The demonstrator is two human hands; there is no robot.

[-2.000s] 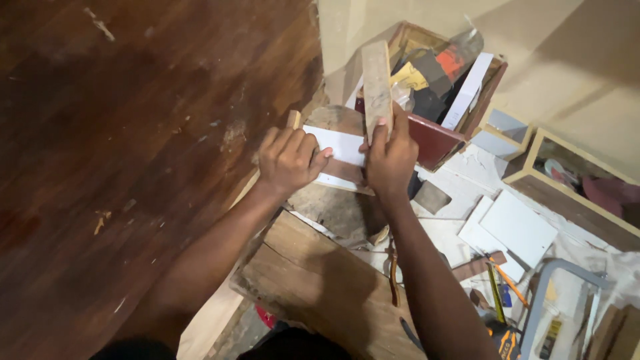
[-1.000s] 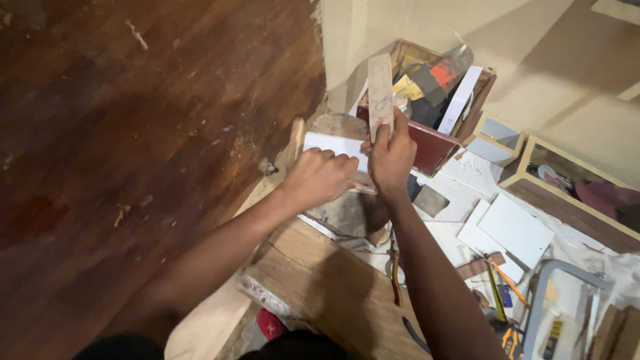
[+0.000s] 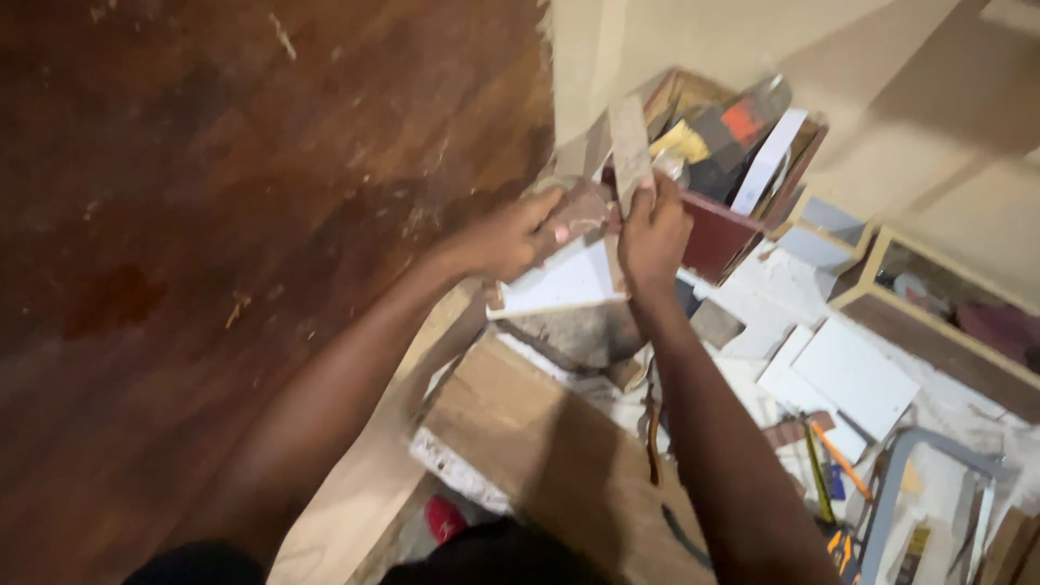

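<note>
My right hand (image 3: 655, 236) is closed on the lower end of a narrow, pale wooden strip (image 3: 630, 146), which points up and away. My left hand (image 3: 512, 236) is at the far left edge of a white-faced board piece (image 3: 565, 280), fingers curled with the thumb toward the right; blur hides whether it grips the piece. The white piece has pale wood edges and lies over a worn, rounded grey-brown block (image 3: 569, 331). A brownish surface shows just beyond the left fingers.
A dark red box (image 3: 719, 236) with mixed items stands beyond my right hand. White panels (image 3: 857, 378), a grey hacksaw frame (image 3: 886, 487) and an open-topped wooden box (image 3: 934, 317) lie to the right. A wooden board (image 3: 520, 414) is nearer me; brown flooring (image 3: 244, 203) is at left.
My left hand has moved away from me, off the middle of the white piece, and more of its white face shows. My right hand still holds the strip.
</note>
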